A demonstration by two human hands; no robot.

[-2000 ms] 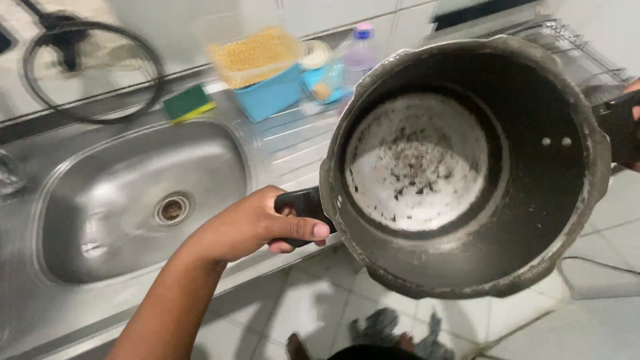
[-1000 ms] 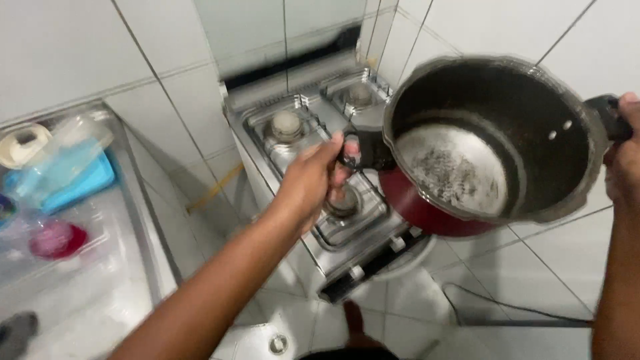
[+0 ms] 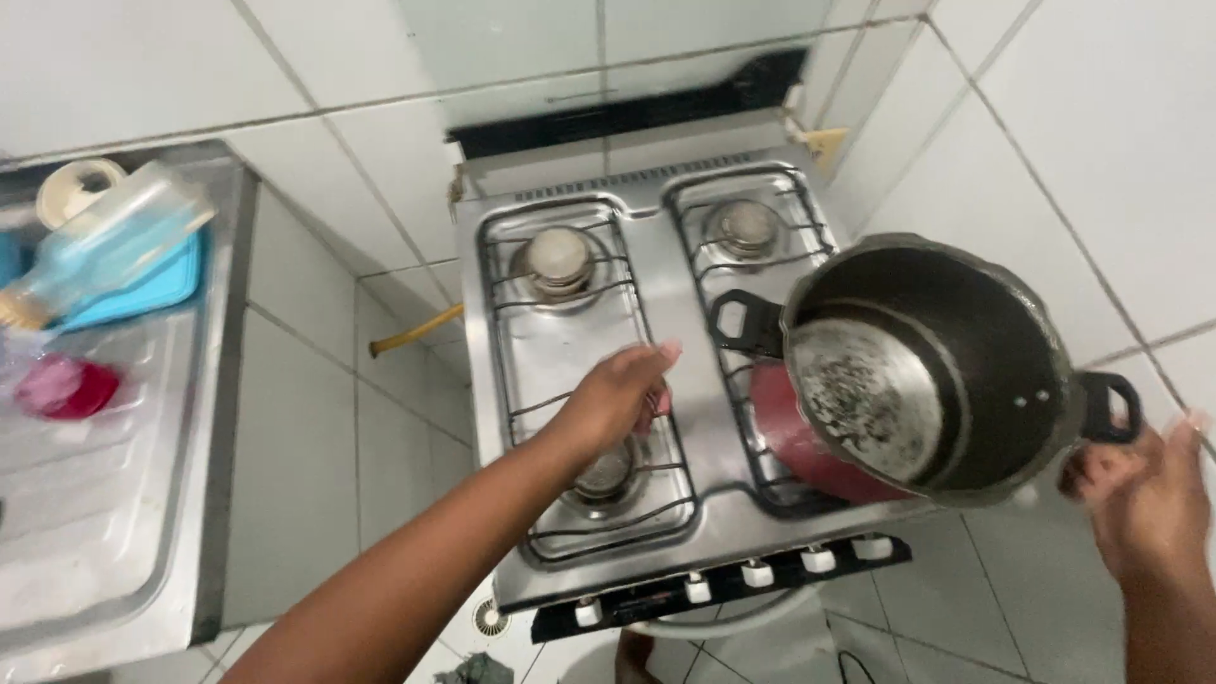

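Observation:
A red pot with a dark, worn interior (image 3: 864,399) stands on the front right burner grate of the gas stove (image 3: 708,380), its two black handles at left and right. My left hand (image 3: 627,394) is over the front left burner, apart from the pot's left handle, holding nothing, its fingers partly curled. Just below and right of the right handle is my right hand (image 3: 1140,484), fingers apart and off the handle. The burner beneath the pot is hidden.
Left of the stove is a steel sink counter (image 3: 104,513) with a clear bottle (image 3: 114,247), a blue plastic container (image 3: 161,280) and a pink-red item (image 3: 71,385). A yellow hose (image 3: 413,331) shows between counter and stove. Control knobs (image 3: 757,573) line the stove's front. Tiled walls stand behind and right.
The pot, held by both handles in the earlier frames, now rests on the stove. Both hands have let go of it. The view has swung from the sink to the stove.

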